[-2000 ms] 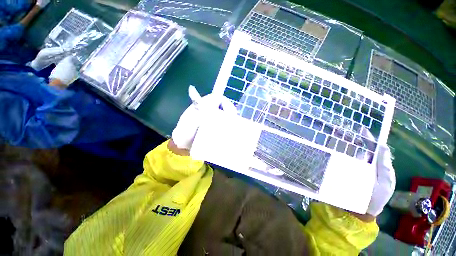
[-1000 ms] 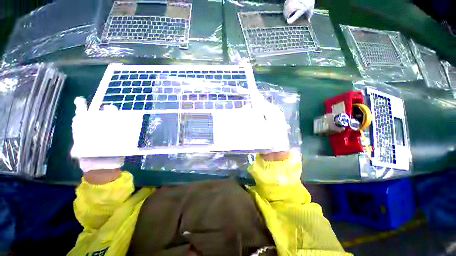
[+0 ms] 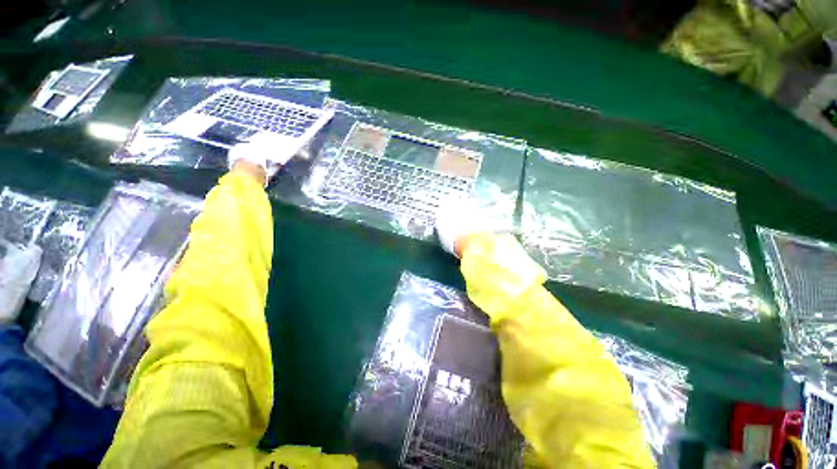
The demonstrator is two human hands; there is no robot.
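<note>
A bright bare laptop top case [image 3: 206, 124] lies over a clear plastic bag [image 3: 307, 87] at the upper left. My left hand [image 3: 263, 149], white-gloved, holds its near right edge; the fingers are overexposed. A second, greyer top case [image 3: 381, 183] lies on a bag just to the right. My right hand [image 3: 459, 220], also gloved, is at its near right corner. Glare hides those fingers, so I cannot tell if they grip it. A flat bag [image 3: 633, 229] with no panel in it lies further right.
A stack of bagged top cases [image 3: 115, 275] is at left, beside a neighbour's gloved hand [image 3: 16, 275]. A bagged top case [image 3: 459, 394] lies near my right sleeve. A red holder [image 3: 757, 430] is at lower right. Another panel on plastic [image 3: 69, 92] lies far left.
Both hands have reached forward and moved apart. The bright top case held between them close to me is now out on the far row of bags, at my left hand. The view has shifted.
</note>
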